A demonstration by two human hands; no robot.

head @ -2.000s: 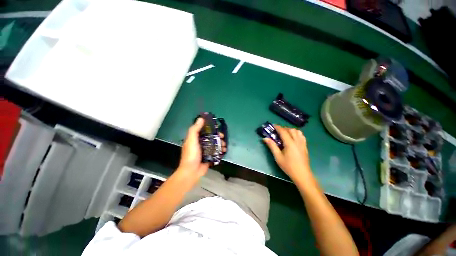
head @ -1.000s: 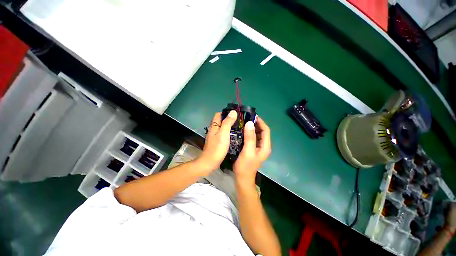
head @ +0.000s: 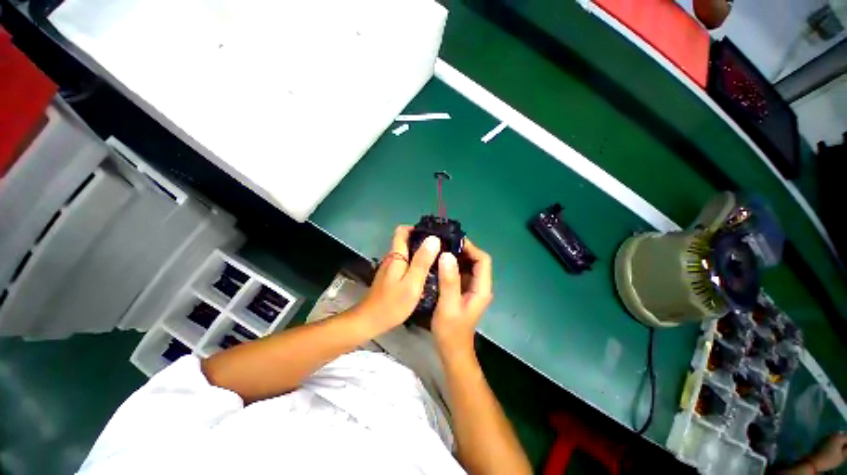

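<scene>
A black palm-sized device unit [head: 436, 232] is held between both hands at the bench's front edge. My left hand [head: 399, 289] grips its left side, thumb on the upper face. My right hand [head: 462, 295] grips its right side, thumb beside the left thumb. A thin red lead wire [head: 440, 197] runs from the unit's far end to a small black round part [head: 441, 174] over the green bench. The hands hide much of the unit. A black half-assembly [head: 562, 239] lies on the bench to the right.
A large white foam tray [head: 269, 93] stands at the left. A beige-green machine [head: 655, 276] with a black cord and a divided parts tray [head: 695, 408] are at the right. A small compartment tray [head: 218, 306] is low left. Another person's hand [head: 827, 455] shows at the right edge.
The right hand has brought a small black part from the bench to the unit in the left hand. Both thumbs now lie on the unit, and its board, visible a second ago, is mostly covered.
</scene>
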